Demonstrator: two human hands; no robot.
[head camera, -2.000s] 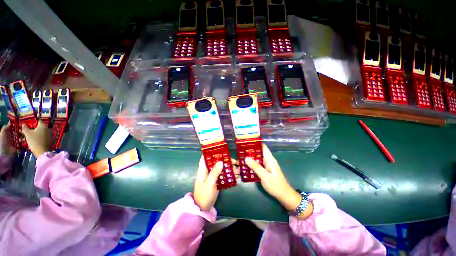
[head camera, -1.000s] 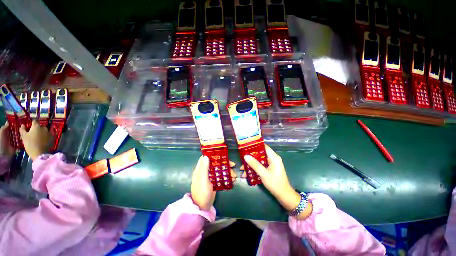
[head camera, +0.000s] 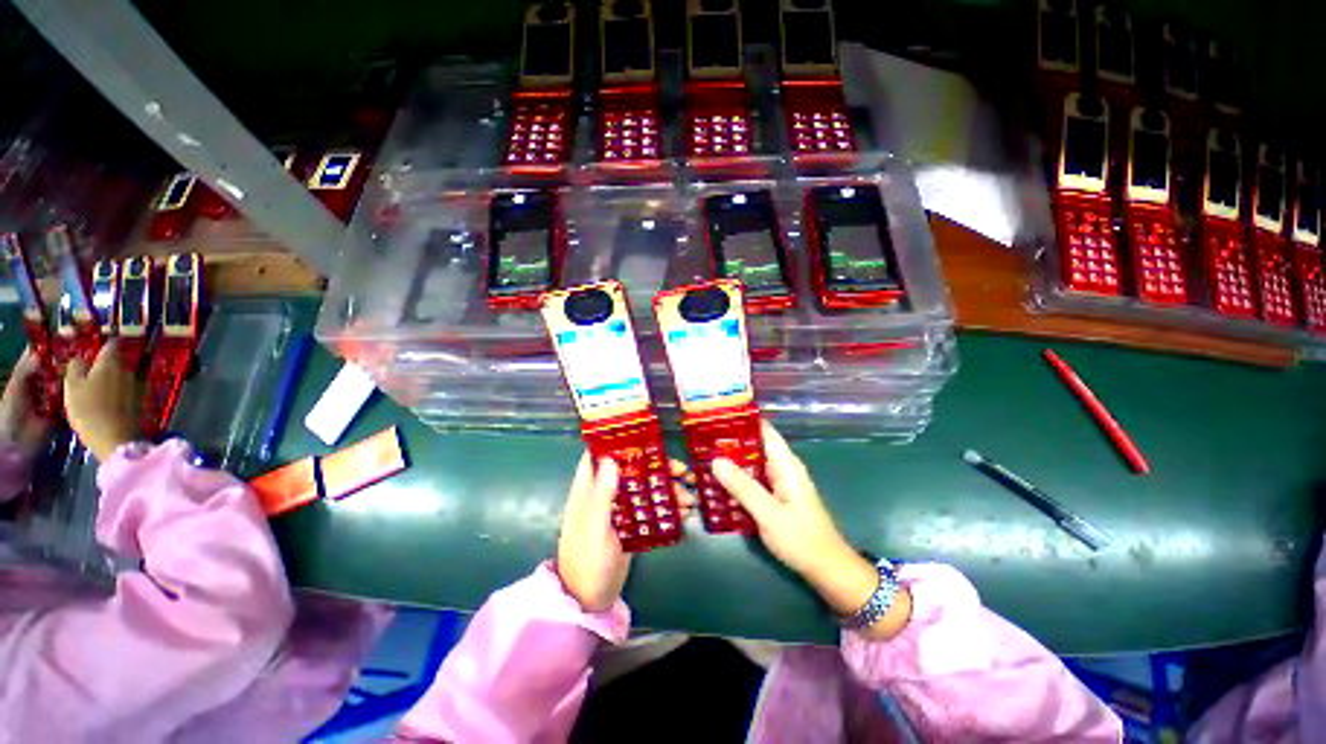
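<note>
My left hand holds an open red flip phone, its main display lit white and blue, with the thumb on the keypad. My right hand holds a second open red flip phone, also with a lit display and the thumb on the keypad. The phones are side by side and upright, in front of a stack of clear blister trays. Three dark-faced phones lie in the front pockets, one of them a phone at the right. Several open phones with dark displays stand in the back row, including one.
A red pen and a dark pen lie at right on the green bench. Orange-red and white cards and a blue pen lie at left. A coworker's hand holds a phone at left. More open phones stand at right.
The two phones in my hands have shifted and tilted slightly, and my left thumb has moved over the keypad. At left, the coworker's phones have changed angle.
</note>
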